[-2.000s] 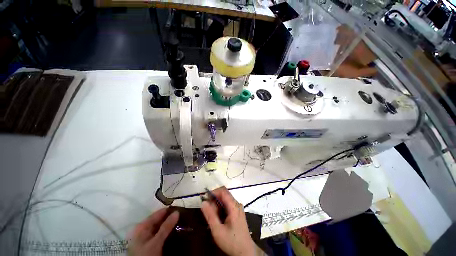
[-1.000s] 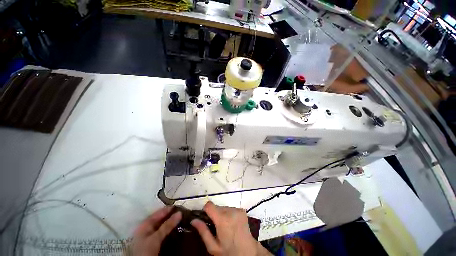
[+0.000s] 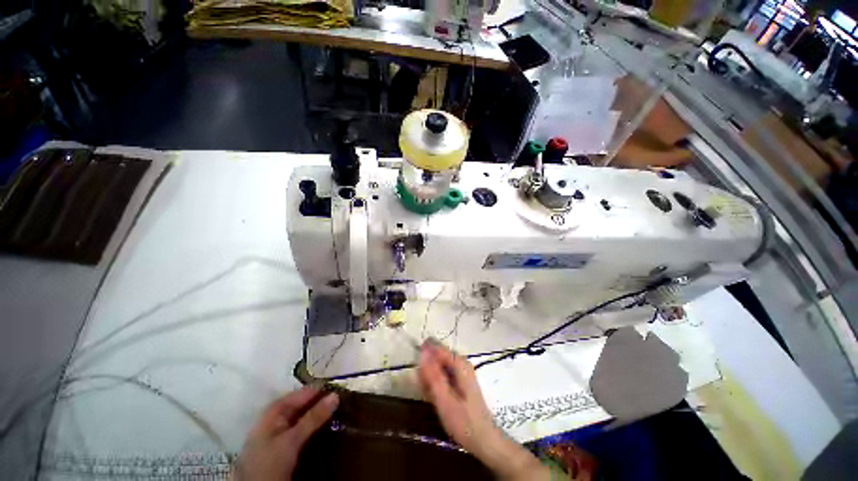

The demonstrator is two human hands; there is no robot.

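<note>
A dark brown panel (image 3: 386, 434) with a shiny light line lies at the table's front edge, below the sewing machine (image 3: 452, 235). My left hand (image 3: 290, 434) grips the panel's left part between thumb and fingers. My right hand (image 3: 456, 395) is raised at the panel's upper right, fingertips near the machine bed's front edge. A small thin thing seems to show at its fingertips, too blurred to name. The presser foot area (image 3: 365, 318) has nothing brown under it. A small yellow block (image 3: 397, 318) sits beside it.
Brown panels (image 3: 71, 205) lie on a grey board at left. A grey scrap (image 3: 640, 374) lies right of the machine bed. A black cord (image 3: 536, 349) runs under the arm. A printed scale (image 3: 550, 411) runs along the front edge. Yellow pieces (image 3: 273, 13) are piled behind.
My right hand has moved off the panel, up and to the right, uncovering the shiny line. My left hand has stayed on the panel. The camera view has shifted slightly.
</note>
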